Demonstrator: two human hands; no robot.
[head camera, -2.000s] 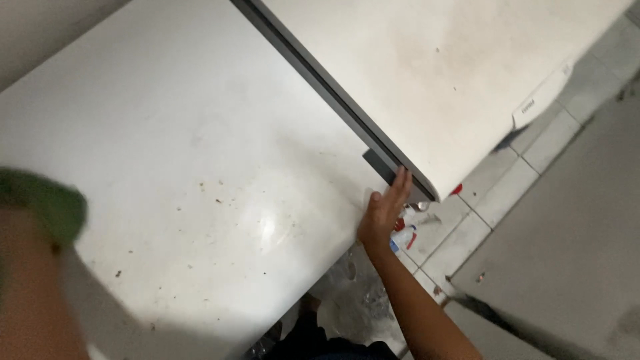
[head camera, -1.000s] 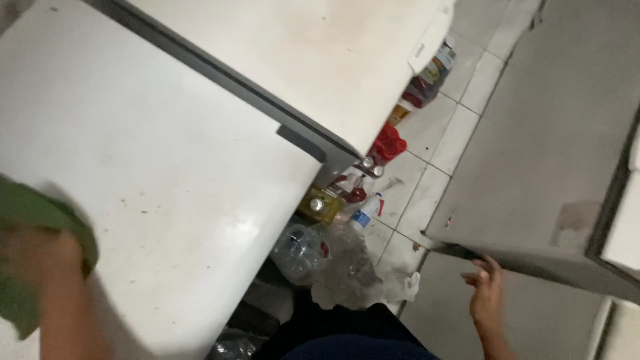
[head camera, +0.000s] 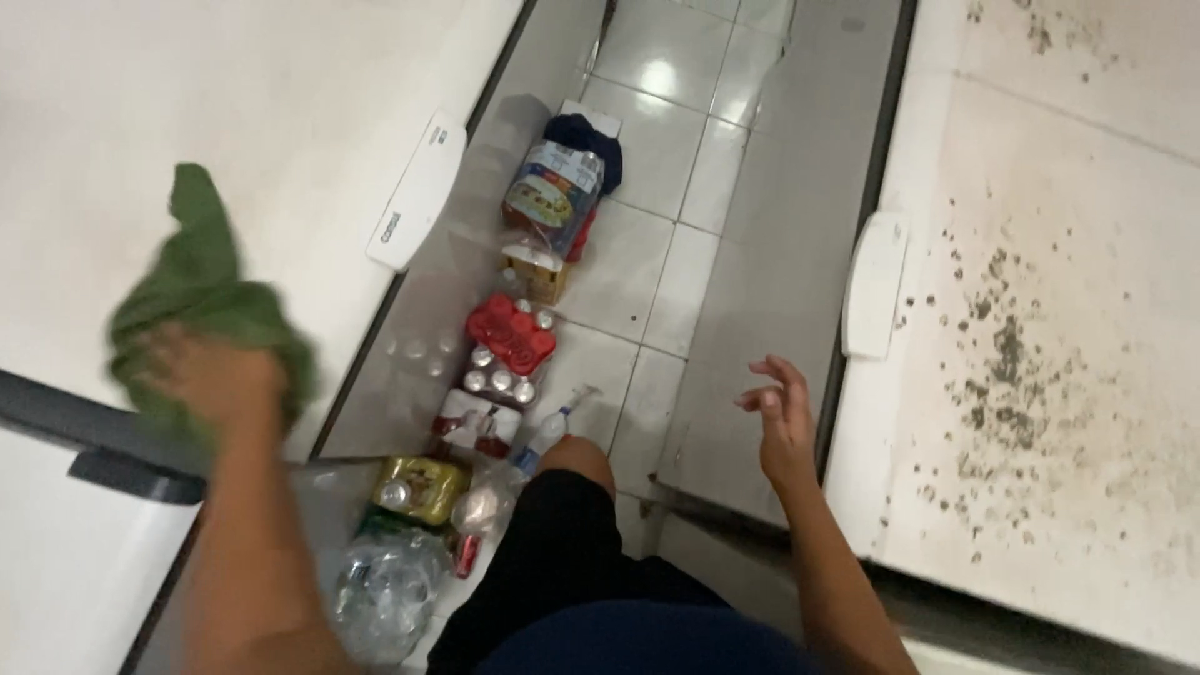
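Note:
My left hand (head camera: 211, 375) presses a crumpled green cloth (head camera: 202, 272) onto the white lid of a chest freezer (head camera: 309, 84), near the lid's lower edge; hand and cloth are blurred by motion. To the right, my right hand (head camera: 783, 412) is held in the air with its fingers loosely bent and nothing in them. Beside it stands a second chest freezer, whose white lid (head camera: 1097, 281) carries many dark specks and stains. A white handle (head camera: 417, 192) sits on the edge of the left lid, and another white handle (head camera: 875, 286) on the right one.
Between the freezers runs a white tiled floor (head camera: 619, 272). Along the left freezer's side stand packs of cans (head camera: 502, 380), a red plastic piece (head camera: 511, 333), large bottles (head camera: 553, 192), a yellow pack (head camera: 422, 487), a plastic bottle (head camera: 544, 436) and clear plastic wrap (head camera: 389, 591). Another white lid (head camera: 75, 544) lies at lower left.
My right hand has left the freezer edge it touched two seconds ago. The green cloth in my left hand has moved onto the adjoining lid. The view has swung right, showing the stained lid.

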